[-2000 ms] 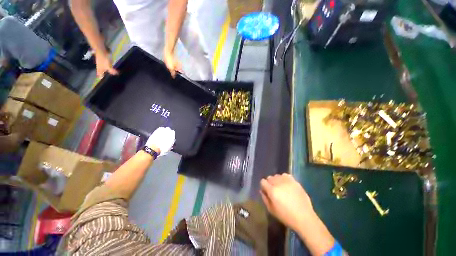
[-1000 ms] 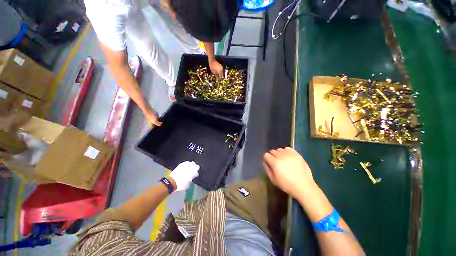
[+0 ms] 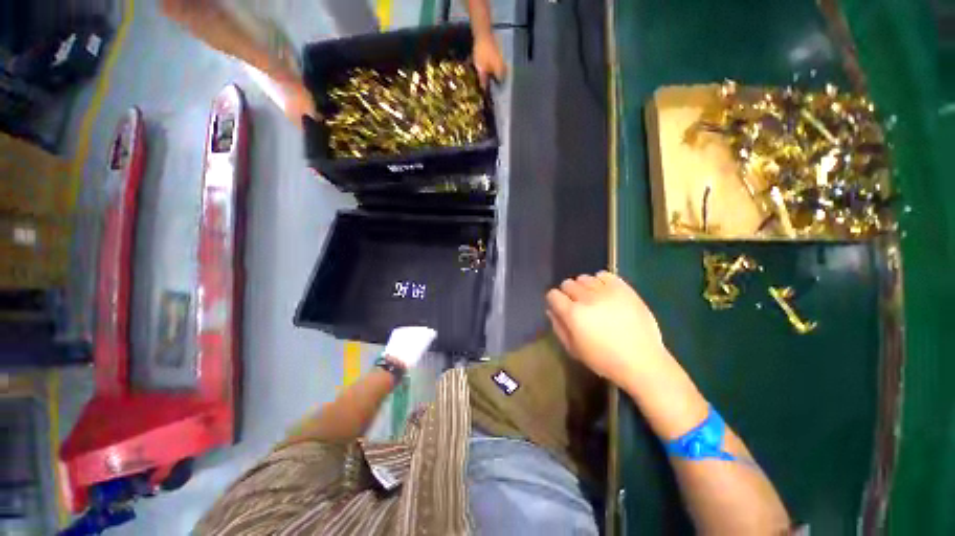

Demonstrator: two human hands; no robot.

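Observation:
My left hand [image 3: 409, 343], in a white glove, is at the near rim of a black plastic bin [image 3: 367, 272] and grips it. The bin holds only a few brass pieces in its right part. My bare right hand [image 3: 602, 322] rests at the bench edge with fingers curled and nothing visible in it. Just beyond, another person's hands [image 3: 489, 58] hold a second black bin [image 3: 408, 168] heaped with brass contact strips [image 3: 403, 110].
On the green bench mat [image 3: 754, 398] at right is a cardboard tray [image 3: 681, 157] full of brass pieces, with loose brass pieces [image 3: 723, 280] near it. A red pallet jack [image 3: 218, 272] stands on the floor at left. A taped rail [image 3: 888, 366] borders the green belt.
The other person now holds the heaped bin with both hands, raised or tilted. The nearly empty bin has turned straighter, my left hand still at its rim. My right hand stays at the bench edge.

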